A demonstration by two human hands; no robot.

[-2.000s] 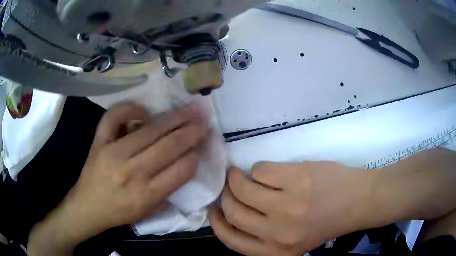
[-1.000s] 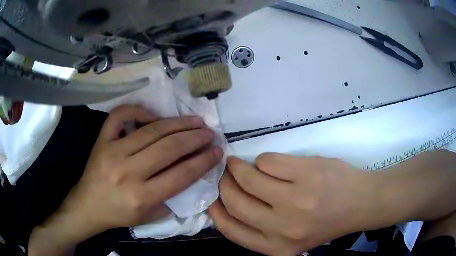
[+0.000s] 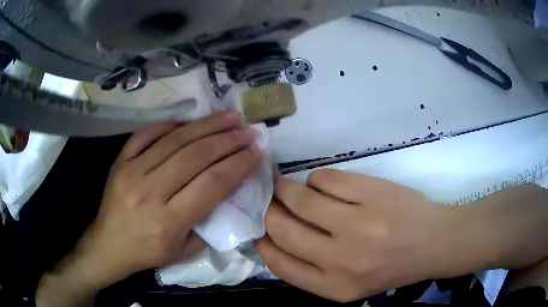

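A white fabric piece (image 3: 231, 225) lies bunched under the sewing machine head (image 3: 180, 30) and hangs toward the front edge. My left hand (image 3: 174, 192) lies on it, fingers pressing it down, fingertips just below the ribbed tan tension knob (image 3: 269, 103). My right hand (image 3: 354, 234) has its fingers curled at the fabric's right edge and pinches it there. The needle and presser foot are hidden behind the head and knob.
Dark-handled snips or tweezers (image 3: 477, 63) lie on the white machine bed (image 3: 360, 108) at upper right. A round metal disc (image 3: 298, 71) is set in the bed. White material with dark marks (image 3: 499, 186) runs along the right. More white cloth (image 3: 36, 162) hangs at left.
My left fingers have slid up toward the machine head, after moving off and back on the fabric. The fabric's lower end has shifted and puckered. The view has tilted slightly.
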